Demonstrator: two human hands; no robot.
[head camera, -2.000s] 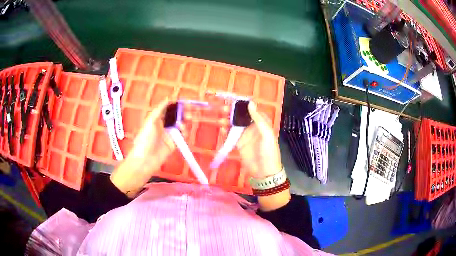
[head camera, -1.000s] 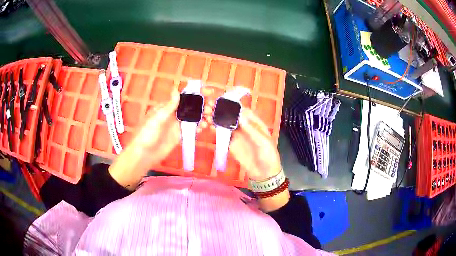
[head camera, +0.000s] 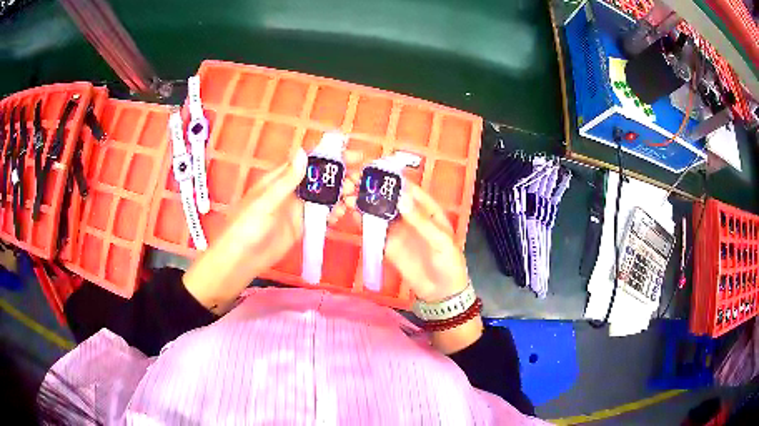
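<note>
My left hand (head camera: 258, 225) holds a light-strap smartwatch (head camera: 321, 180) by its case. My right hand (head camera: 424, 245) holds a second light-strap smartwatch (head camera: 379, 193) beside it. Both screens face up and are lit with white digits and a bluish mark. Their straps hang toward me over the orange-red compartment tray (head camera: 241, 106). The two cases are close together but apart. Two more light-strap watches (head camera: 182, 166) lie face down, side by side, across the tray's left part.
At left, an orange-red tray (head camera: 52, 218) holds dark watches. Right of the main tray lies a pile of lilac and dark-strap watches (head camera: 533, 218). Further right are a calculator (head camera: 642, 254) on papers, a blue boxed device (head camera: 595, 79) and a red small-cell tray (head camera: 732, 266).
The two held watches have turned from tilted to face up and come closer together. Their screens were dark and are now lit.
</note>
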